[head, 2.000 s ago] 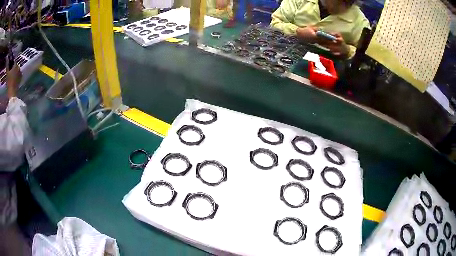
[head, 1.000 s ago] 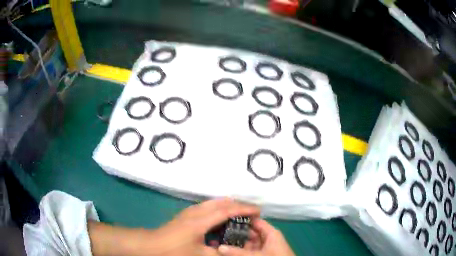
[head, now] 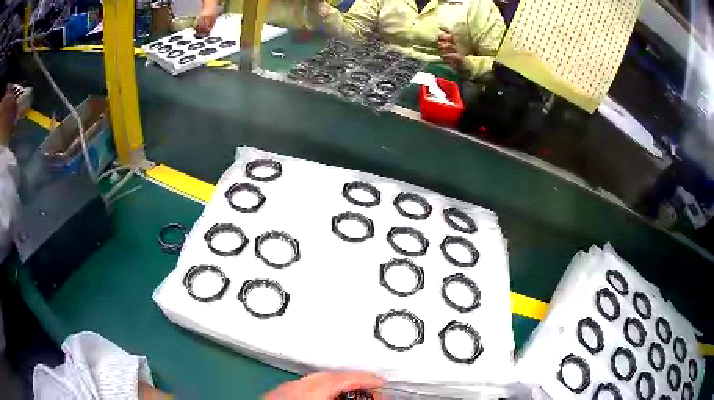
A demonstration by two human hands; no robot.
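Observation:
A wide white paper-covered tray stack (head: 313,328) lies ahead with black rings (head: 399,329) in groups and gaps between them. My left hand (head: 325,384) shows only in part at the bottom edge, in front of the stack. Its fingers lie over a dark ribbed stack of rings (head: 356,395), mostly cut off by the frame. My right hand is out of the picture. A lone ring (head: 172,237) lies on the green surface at the stack's left side. A second white stack (head: 548,344) with closer rows of rings stands at the right, at an angle.
A yellow post (head: 123,86) and a cardboard box (head: 74,129) are at the left. A green conveyor (head: 329,133) runs behind the stacks. Beyond it are a red bin (head: 441,105), a clear tray of rings (head: 356,72), a white tray (head: 166,64) and a person in yellow (head: 423,27).
The view has tilted up since one second ago, so the stacks sit lower in the picture. My hands have dropped towards the bottom edge, and my right hand has left the view.

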